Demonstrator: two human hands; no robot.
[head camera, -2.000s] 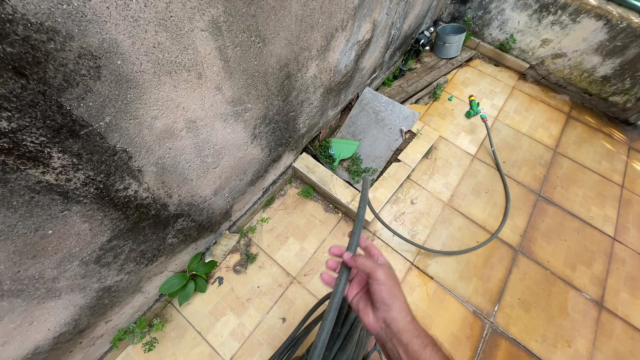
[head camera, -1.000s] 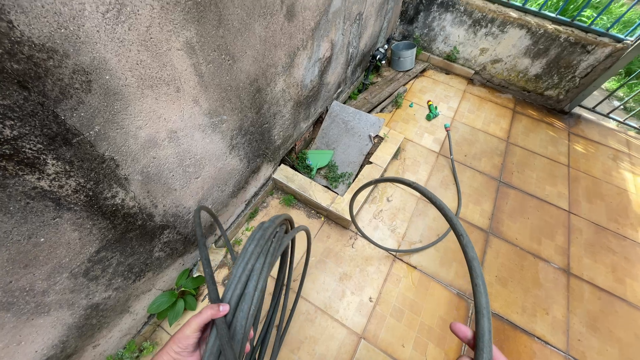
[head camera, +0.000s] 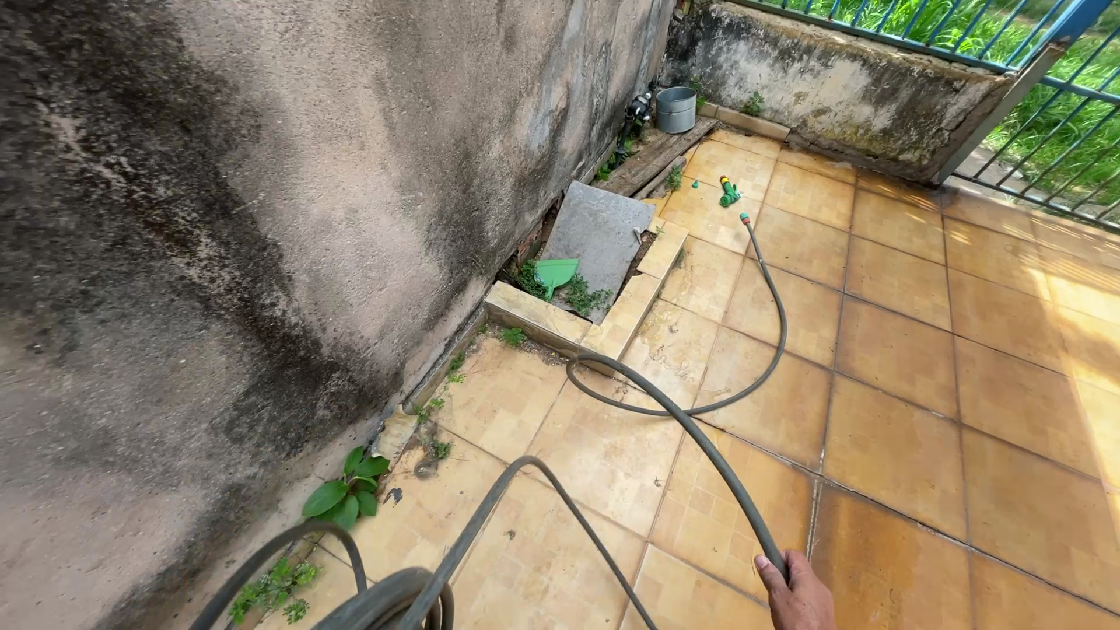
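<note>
My right hand (head camera: 798, 591), at the bottom edge right of centre, grips a dark garden hose (head camera: 722, 464). From it the hose arcs up and left, loops on the tiles beside the low tiled curb, and runs to a green and orange connector (head camera: 745, 220). A green spray nozzle (head camera: 729, 191) lies apart from that connector on the floor. Coils of the hose (head camera: 385, 599) fill the bottom left. My left hand is out of view.
A stained wall (head camera: 350, 175) runs along the left. Beside it are a grey slab (head camera: 599, 236) with a green dustpan-like piece (head camera: 556, 274), wooden planks (head camera: 652, 162) and a grey bucket (head camera: 675, 110). A blue metal fence (head camera: 927, 37) and low wall (head camera: 840, 96) stand behind.
My left hand, seen on the coils a second ago, has gone out of view. The coils are lower in view. My right hand now shows closed around the hose.
</note>
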